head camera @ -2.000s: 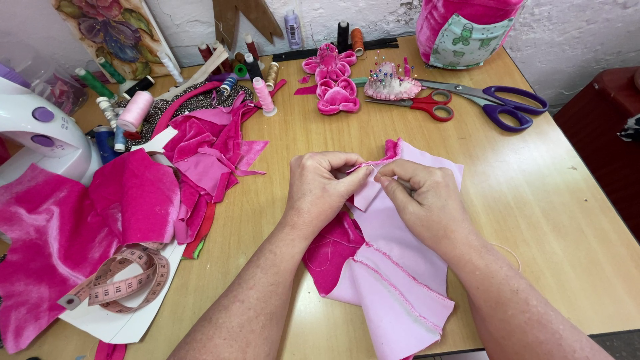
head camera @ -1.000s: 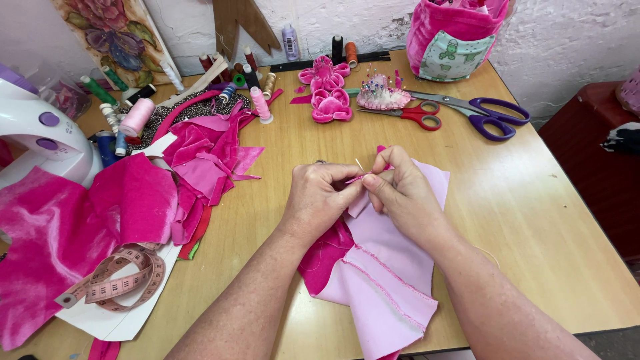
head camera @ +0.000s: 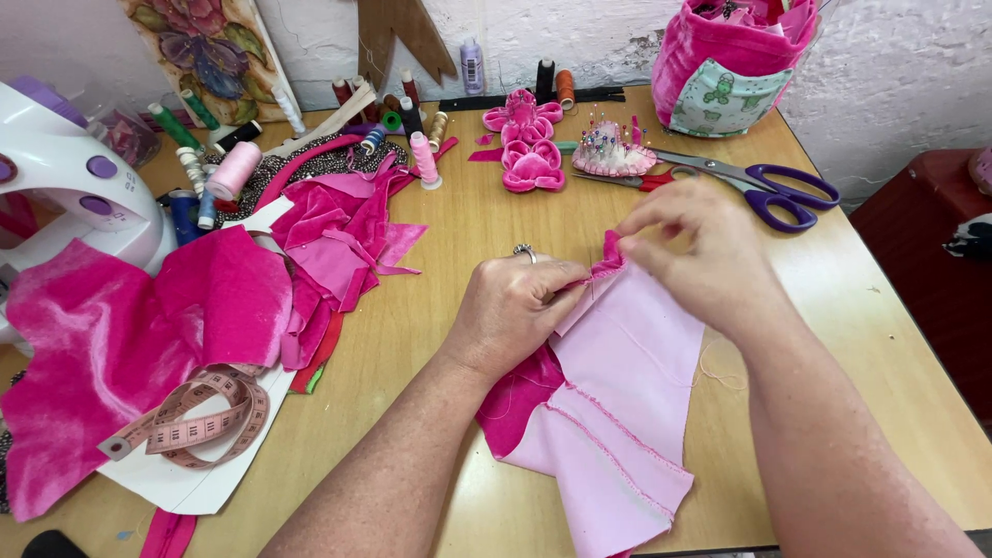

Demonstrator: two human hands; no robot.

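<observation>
A pink velvet piece (head camera: 632, 341), its pale underside outward and stitched seams showing, lies on the wooden table. My left hand (head camera: 519, 306), a ring on one finger, pinches its folded upper edge between thumb and fingers. A thin sewing needle (head camera: 592, 267) stands upright in that edge, just right of the left fingertips. My right hand (head camera: 690, 248), slightly blurred, is at the edge's upper right corner; whether its fingertips grip the fabric I cannot tell. Loose thread (head camera: 721, 370) curls on the table beside the piece.
Pink velvet scraps (head camera: 341, 240), a tape measure (head camera: 209, 426) and a white sewing machine (head camera: 85, 178) are at left. Behind my hands are thread spools (head camera: 424, 159), velvet flowers (head camera: 532, 164), a pincushion (head camera: 616, 151), red-handled scissors (head camera: 647, 181), purple-handled scissors (head camera: 783, 201) and a pink fabric basket (head camera: 732, 77).
My right hand has moved away from my left hand, up and to the right. The needle that showed between both hands a second ago now stands in the fabric edge.
</observation>
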